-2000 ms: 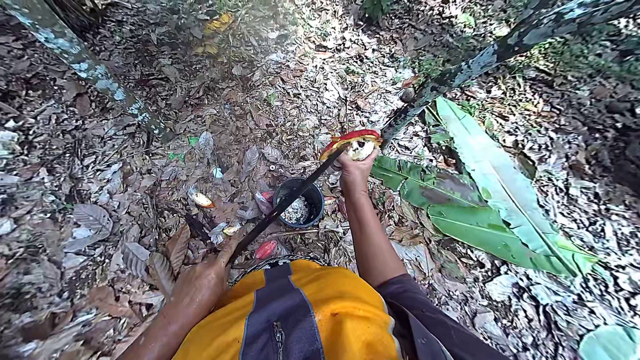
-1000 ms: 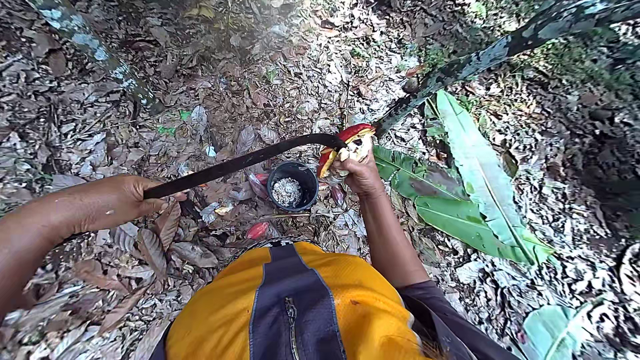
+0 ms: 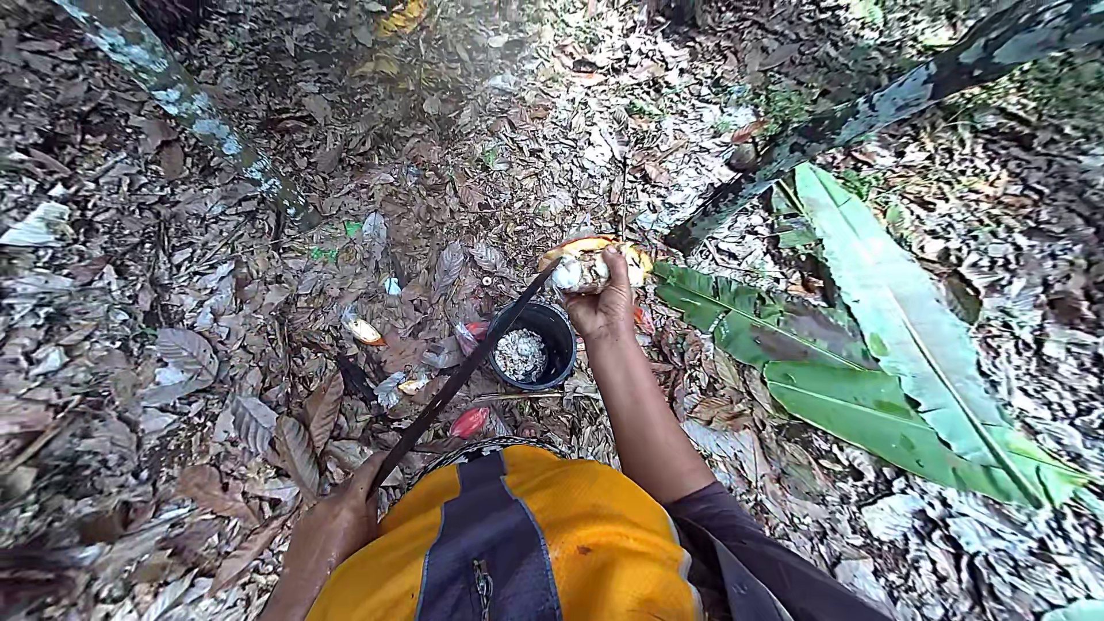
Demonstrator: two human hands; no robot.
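My right hand [image 3: 606, 302] holds an opened cacao pod [image 3: 634, 259] up beyond the bucket, its thumb pressed on the white pulpy beans [image 3: 580, 273]. Low at the left, my left hand [image 3: 349, 509] is closed around the near end of a long dark blade [image 3: 448, 388], probably a machete; its handle is hidden in the hand. The blade slants up past the bucket's left side, and its far tip meets the left end of the pod. Beneath them stands a black plastic bucket [image 3: 565, 354] with whitish cacao beans [image 3: 520, 354] in its bottom.
Dry leaves cover the ground. Large green banana leaves [image 3: 906, 328] lie at the right. A leaning trunk [image 3: 862, 116] rises at upper right, another trunk [image 3: 198, 112] at upper left. Pieces of red pod husk [image 3: 470, 423] and a yellowish husk piece [image 3: 364, 331] lie near the bucket.
My left hand has moved from the far left in toward my body, and the blade now slants more steeply. The pod's open side with white beans shows more than before.
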